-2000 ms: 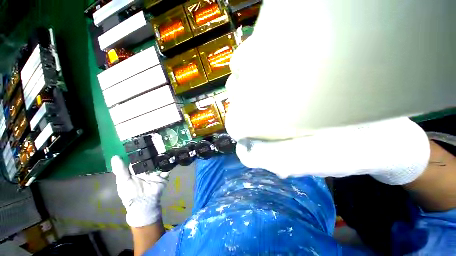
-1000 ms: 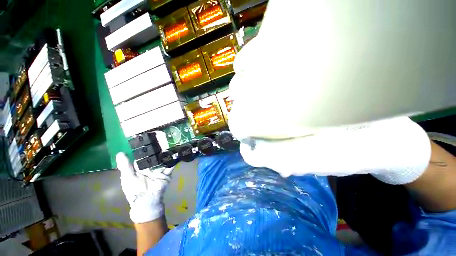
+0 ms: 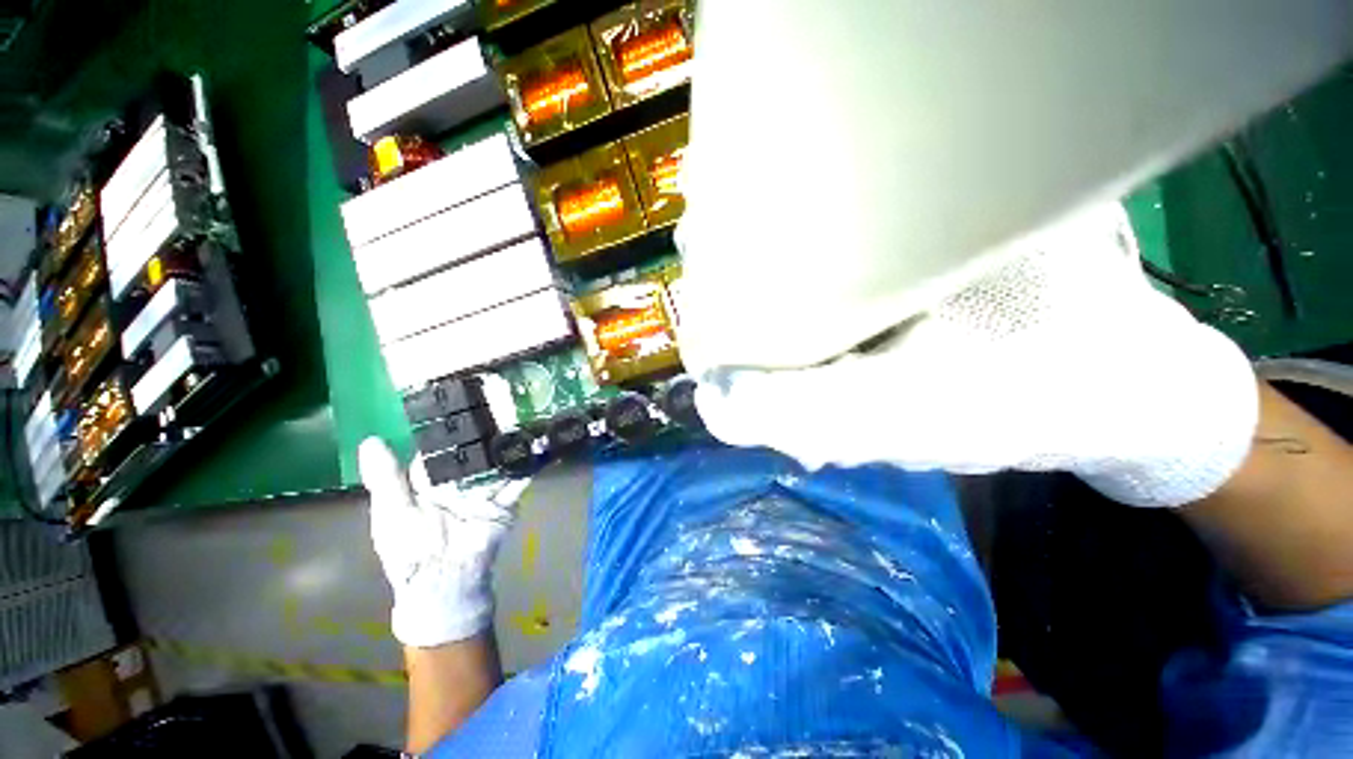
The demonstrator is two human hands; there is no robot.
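Note:
A large power board [image 3: 552, 383] lies in front of me, with white bars, orange transformers, small black blocks and round black capacitors. My left hand [image 3: 433, 537], in a white glove, is at its near left corner, thumb beside the black blocks and fingers at the edge, partly hidden under it. My right hand [image 3: 1009, 363], in a white glove, is closed around a big blurred milky white glue barrel [image 3: 950, 163]. The barrel covers the board's right part. Its tip is not visible.
A second board [image 3: 141, 297] stands at the left on the green mat [image 3: 319, 282]. Thin dark tweezers [image 3: 1261, 223] lie on the mat at the right. My blue apron [image 3: 772, 608], spotted with white, is below the board. Grey floor with yellow markings shows at lower left.
The view has shifted, so both boards and my left hand appear further right. The barrel has tilted and its lower edge has risen at the right, uncovering mat, tweezers and more of my right glove.

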